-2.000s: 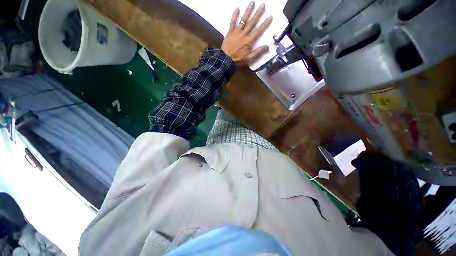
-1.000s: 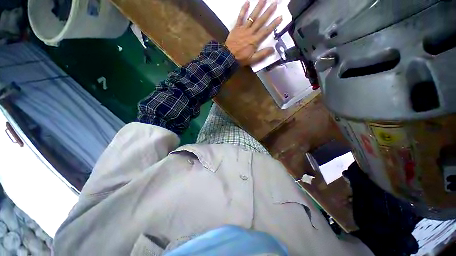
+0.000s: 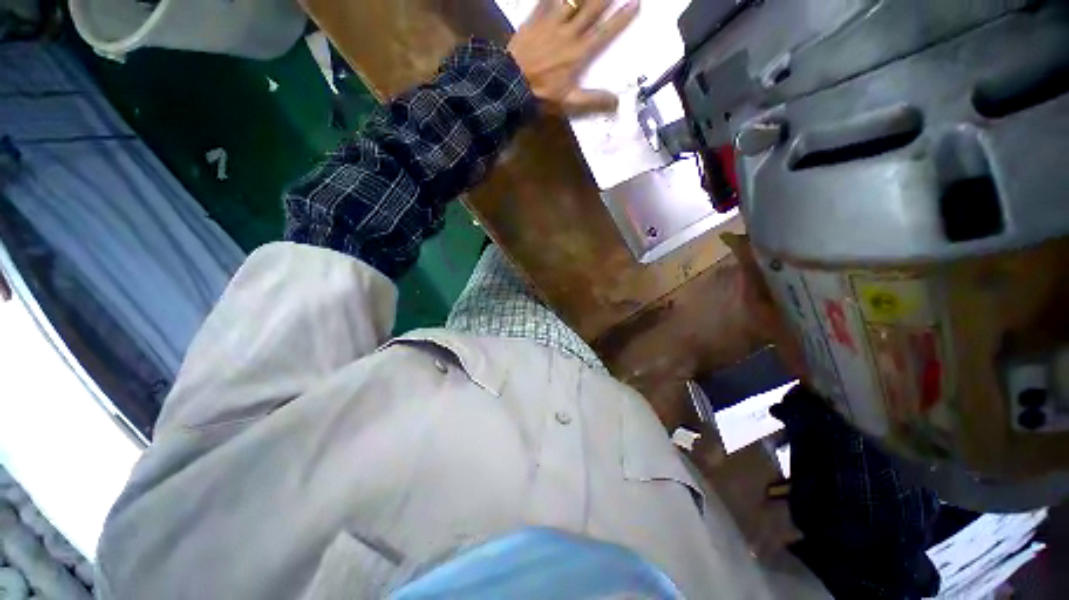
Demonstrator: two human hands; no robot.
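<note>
My left hand (image 3: 569,53) lies flat, fingers spread, on the white paper marker (image 3: 615,147) at the top. Its fingertips reach the picture's upper edge. The large grey cutting machine (image 3: 867,176) fills the upper right. Its silver base plate (image 3: 668,213) shows beside the paper's near end, right of my left hand. Thin metal parts stand by the motor, with a bit of red below them. The blade cannot be made out. My right sleeve shows below the machine; my right hand is hidden behind the motor.
The brown wooden table (image 3: 533,223) runs diagonally. Cut pieces with white paper on top (image 3: 750,413) and a small paper scrap (image 3: 687,438) lie near its edge. A white bucket (image 3: 193,26) and scraps are on the green floor. More paper-topped pieces (image 3: 991,551) show lower right.
The view has shifted. My left hand appears higher and closer to the picture's top edge, still spread on the paper. The bucket has moved partly out of the top. The machine stays at the upper right.
</note>
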